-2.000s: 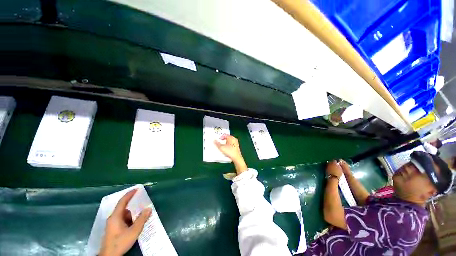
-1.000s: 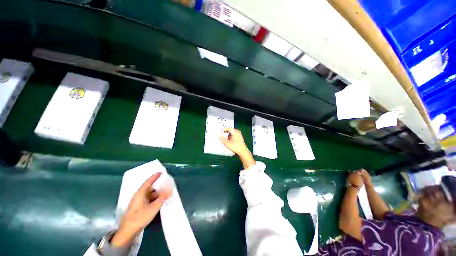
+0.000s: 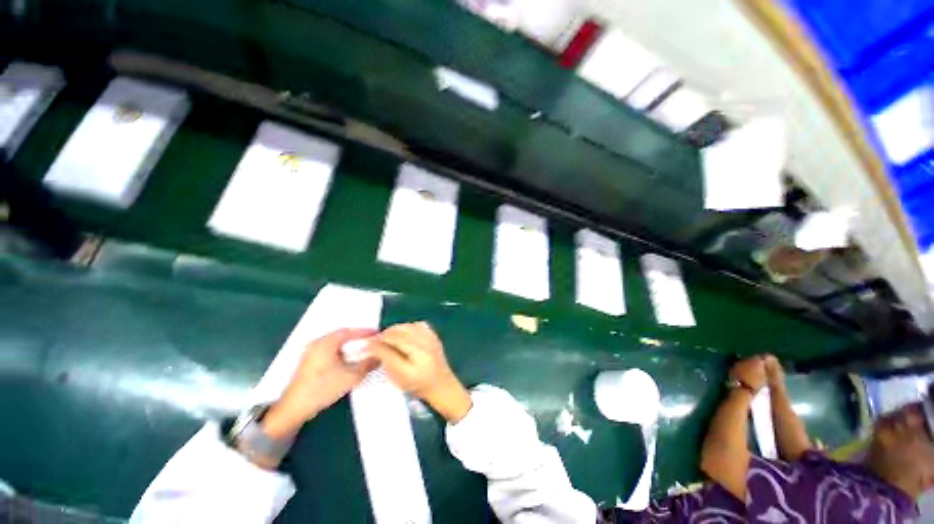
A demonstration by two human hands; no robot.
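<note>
A long white label strip (image 3: 391, 450) is folded over on the green worktop, one part running under my left hand and one hanging down toward me. My left hand (image 3: 333, 370) grips the strip near its fold. My right hand (image 3: 415, 360) meets it there, its fingertips pinched at the strip; whether a sticker is between them is too blurred to tell. White boxes stand in a spaced row on the green conveyor, among them one box (image 3: 420, 219) straight beyond my hands, with a small round emblem near its far end.
A white label roll (image 3: 627, 396) with its tail hanging down sits to the right, crumpled scraps (image 3: 574, 422) beside it. A yellowish scrap (image 3: 525, 323) lies at the worktop edge. A neighbouring person in purple (image 3: 809, 486) works at far right. Blue bins (image 3: 871, 61) are top right.
My right hand has come back from a box on the conveyor to my left hand at the strip. The view has shifted, and the boxes appear higher in it.
</note>
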